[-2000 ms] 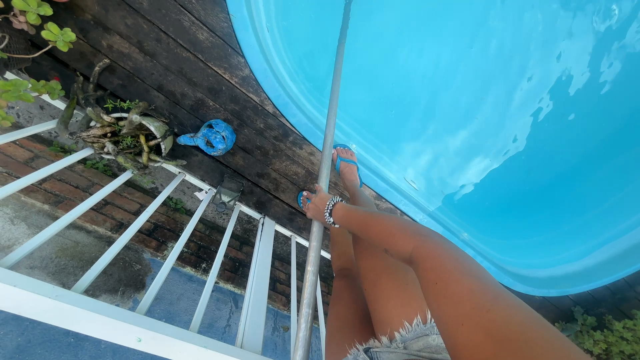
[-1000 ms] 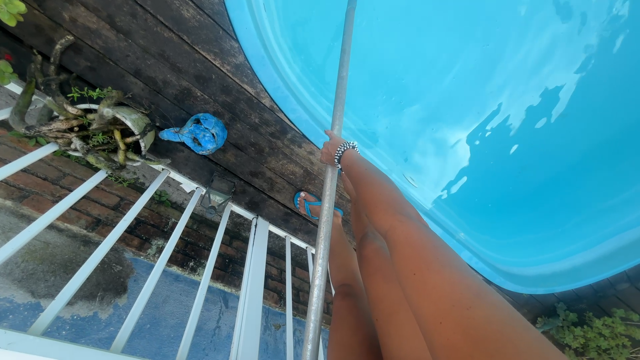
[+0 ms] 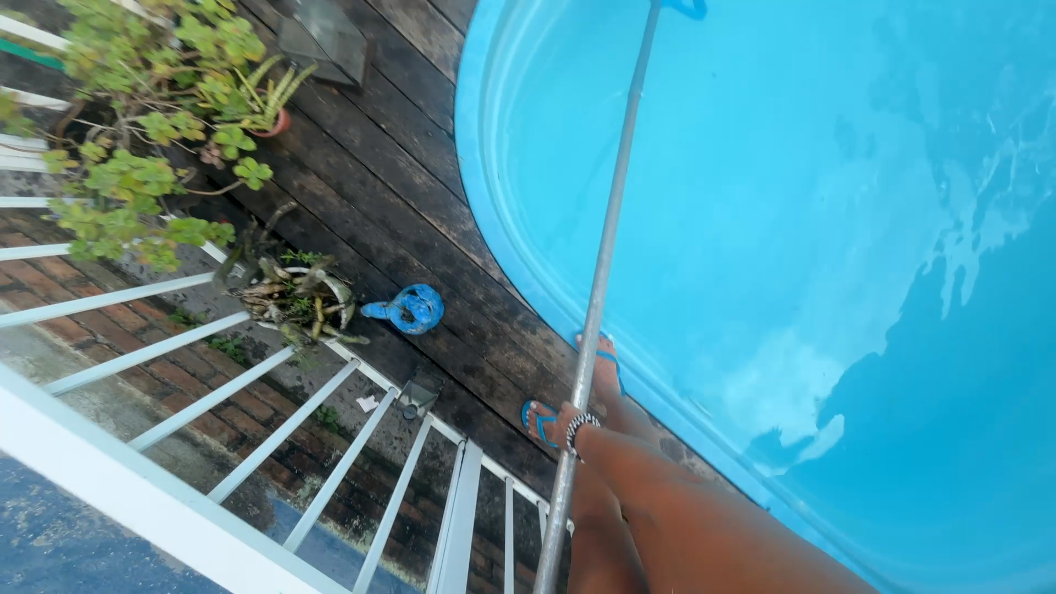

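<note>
A long metal pole runs from the bottom edge, across the deck and the pool rim, over the water. My right hand, with a black-and-white coiled band at the wrist, is closed around its lower part, beside my sandalled feet. At the pole's far end, a blue fitting shows partly at the top edge; the rest is cut off. Light blue water fills the pool, whose smooth blue rim curves past my feet. My left hand is out of view.
A white metal railing borders the dark wooden deck on the left. Beside it are a potted plant with twisted stems, a blue ring-shaped object with a spout-like end, a leafy plant and a glass-sided lantern.
The blue fitting at the pole's far end has come into view. My right hand has come back from over the pool rim to beside my feet, still around the pole. The view has shifted.
</note>
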